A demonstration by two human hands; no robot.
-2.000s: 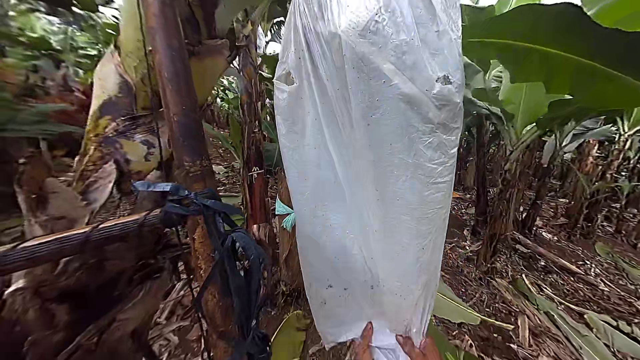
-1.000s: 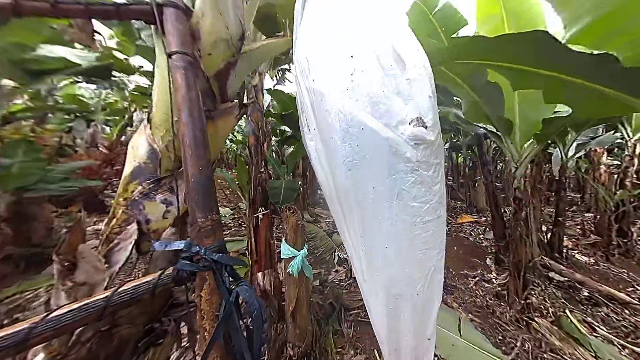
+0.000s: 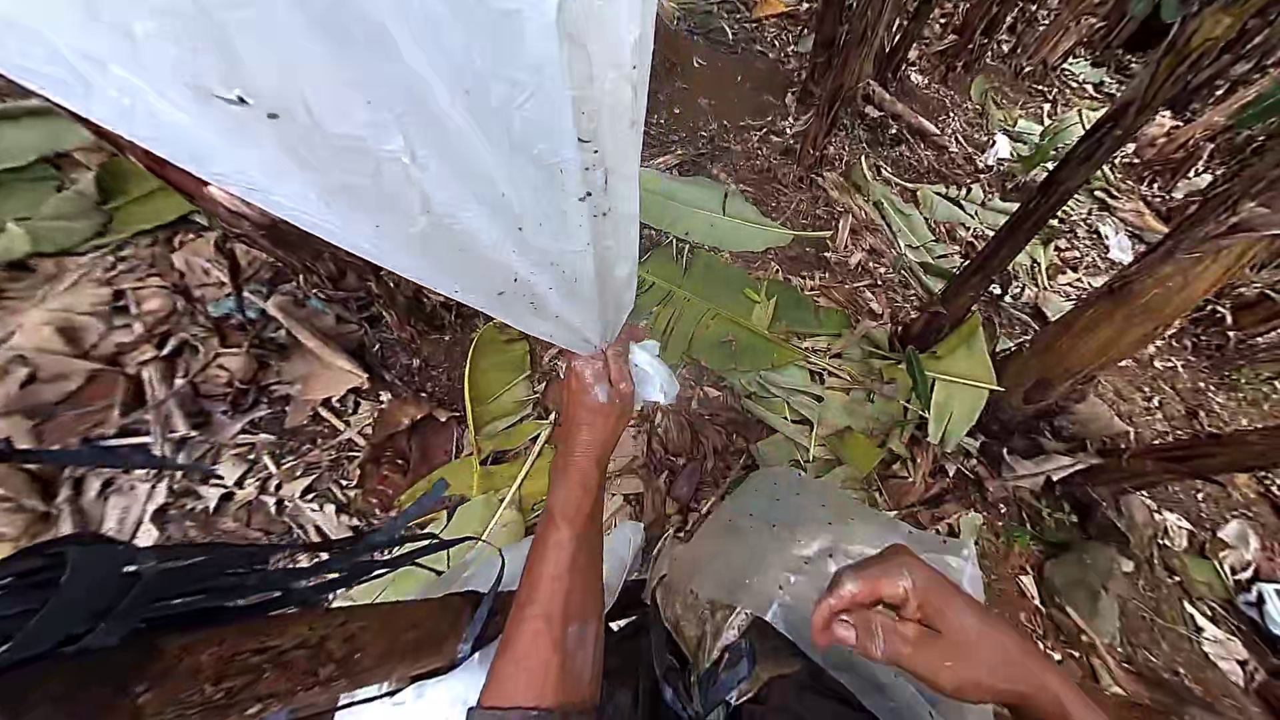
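A long white plastic bag (image 3: 430, 150) hangs from the upper left and narrows to a gathered lower end. My left hand (image 3: 597, 385) is closed around that gathered end, and a short white tail of the plastic sticks out beside the fingers. At the lower right, my right hand (image 3: 885, 620) is held with curled fingers, apart from the hanging bag. Whether it holds anything small cannot be seen. Beneath and behind it spreads a translucent plastic sheet with small holes (image 3: 800, 540). What the white bag covers is hidden.
Dark strips (image 3: 90, 590) are bunched by a brown pole (image 3: 260, 650) at the lower left. Cut banana leaves (image 3: 720, 315) and dry leaf litter (image 3: 80, 340) cover the ground. Brown banana stems (image 3: 1130, 320) stand on the right.
The view has tilted steeply down. Two seconds ago both hands were at the bag's lower end; now only my left hand grips it, and my right hand is away from it.
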